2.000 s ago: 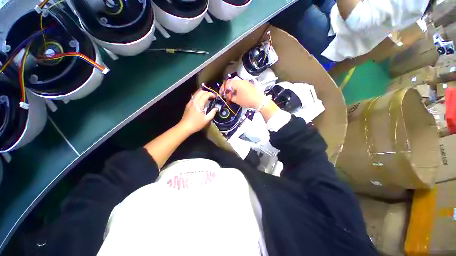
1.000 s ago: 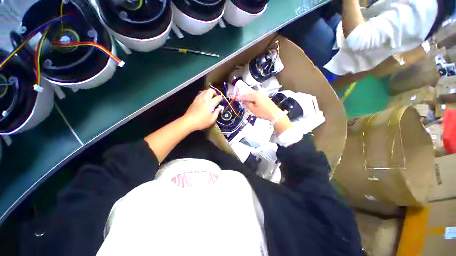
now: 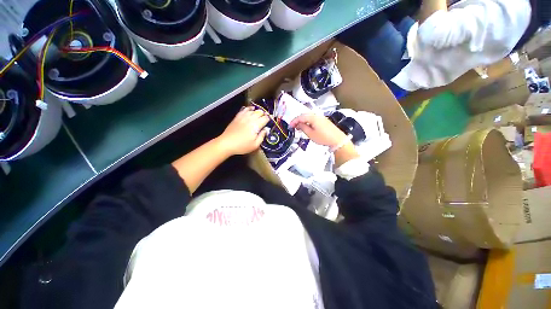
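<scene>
A camera housing unit [image 3: 275,140] with a black round interior lies in the open carton [image 3: 396,130] among other white units. Thin red and yellow wire leads [image 3: 275,121] rise over its interior. My left hand [image 3: 246,130] rests on the unit's left edge, fingers bent over the rim. My right hand [image 3: 314,128] is at the unit's upper right, thumb and fingertips together beside the wires. Whether a plug or wire is between those fingertips is too small to tell.
More white camera housings [image 3: 90,54] with wires stand along the green bench [image 3: 130,130] at upper left. A slim metal tool [image 3: 232,61] lies near its edge. A person in white sleeves [image 3: 468,39] sits beyond the carton. Another rounded carton [image 3: 465,187] stands at right.
The view has shifted since the first frame. My right hand has moved from above the wires to the right and slightly down. My left hand stays at the unit's left rim.
</scene>
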